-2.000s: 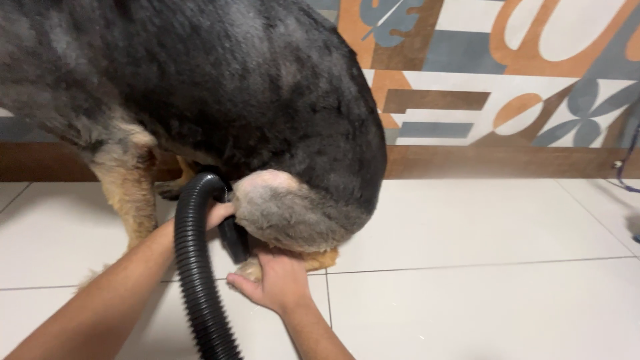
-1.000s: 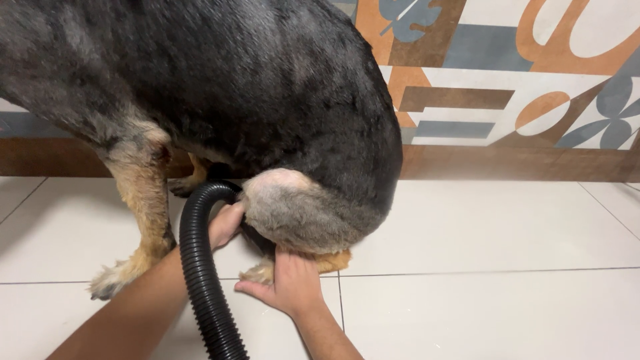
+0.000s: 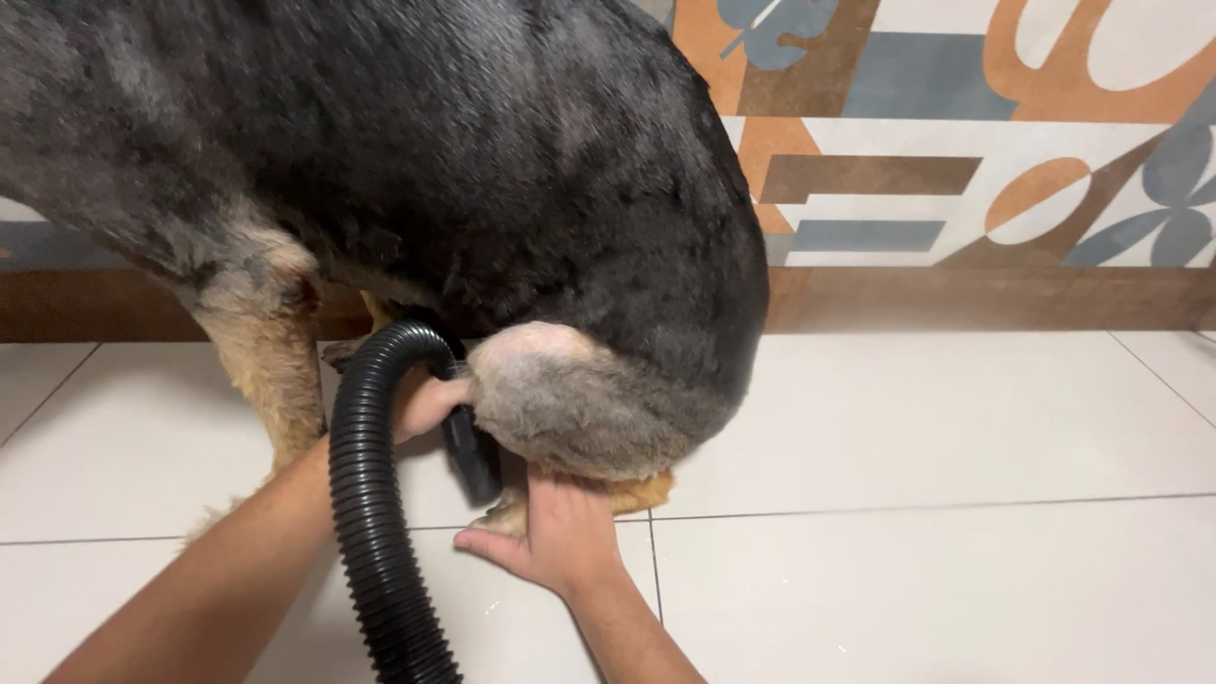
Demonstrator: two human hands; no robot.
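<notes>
A black, grey and tan dog (image 3: 532,171) stands or crouches side-on with its hind leg (image 3: 579,408) bent. My left hand (image 3: 429,404) is at the front of that thigh, beside the bend of a black corrugated hose (image 3: 366,475); its fingers are mostly hidden. The hose ends in a black nozzle (image 3: 473,461), pointing down near the hind paw (image 3: 505,515). Whether my left hand grips the nozzle cannot be told. My right hand (image 3: 565,532) reaches under the thigh at the lower hind leg, thumb spread to the left and fingertips hidden beneath the fur.
Pale floor tiles (image 3: 912,427) with dark joints lie under the dog. Behind it rises a wall with patterned tiles (image 3: 874,180) and a brown skirting (image 3: 950,299). A tan foreleg (image 3: 271,370) stands left of the hose, close to my left forearm.
</notes>
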